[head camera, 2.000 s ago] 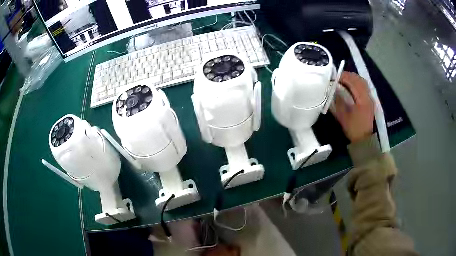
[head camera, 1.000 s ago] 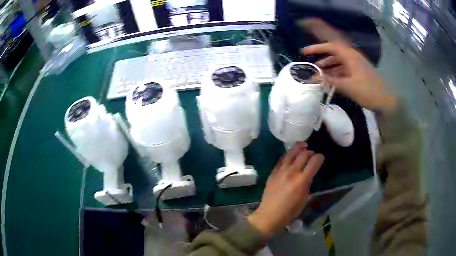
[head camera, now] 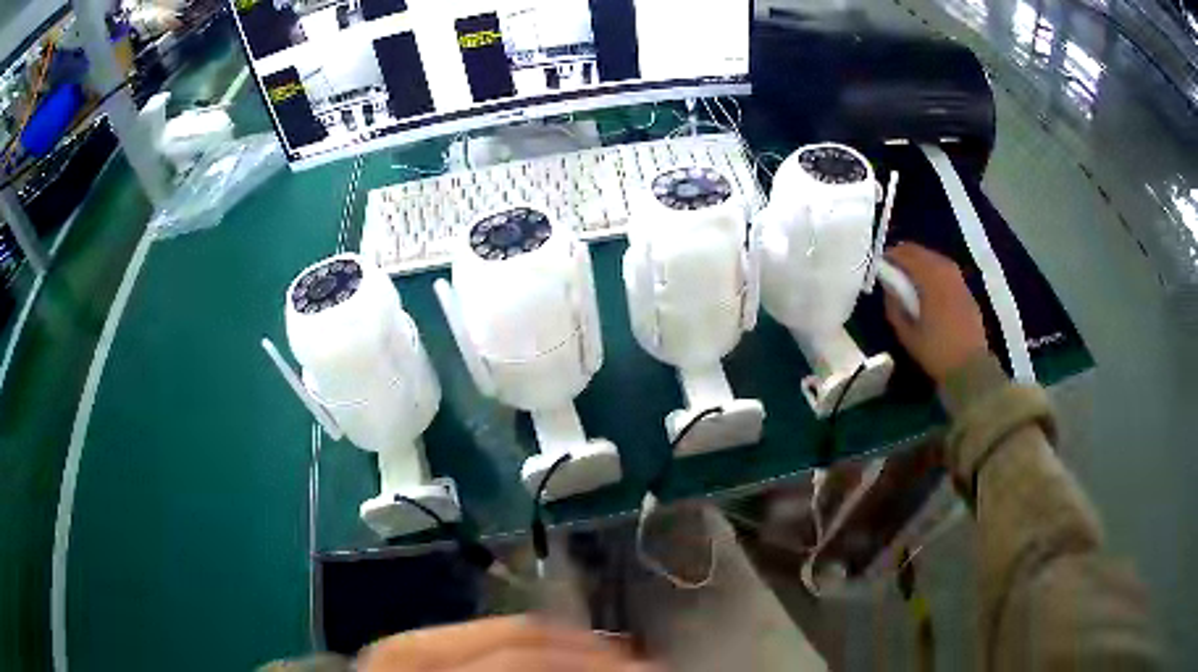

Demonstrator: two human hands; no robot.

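Observation:
Several white security cameras stand in a row on the bench; the rightmost camera [head camera: 821,250] is beside my right hand, the leftmost camera [head camera: 361,355] is at the left. Each has a black LED-ringed face and a thin antenna. Black pigtail cables [head camera: 540,525] hang from the brackets over the bench edge, with thin white leads [head camera: 686,582] below. My right hand [head camera: 935,313] rests over the white mouse [head camera: 899,286]. My left hand [head camera: 506,646] is blurred and cut off by the bottom edge; its fingers and anything in it cannot be made out.
A white keyboard [head camera: 440,217] lies behind the cameras, below a monitor [head camera: 526,121] with camera pictures. A black label printer [head camera: 874,92] stands back right, its label strip [head camera: 979,243] hanging past the mouse. A clear plastic bag [head camera: 217,188] lies back left.
My right hand has left the rightmost camera's head and is back on the mouse. My left hand has moved from that camera's neck to the bottom edge. The view has shifted.

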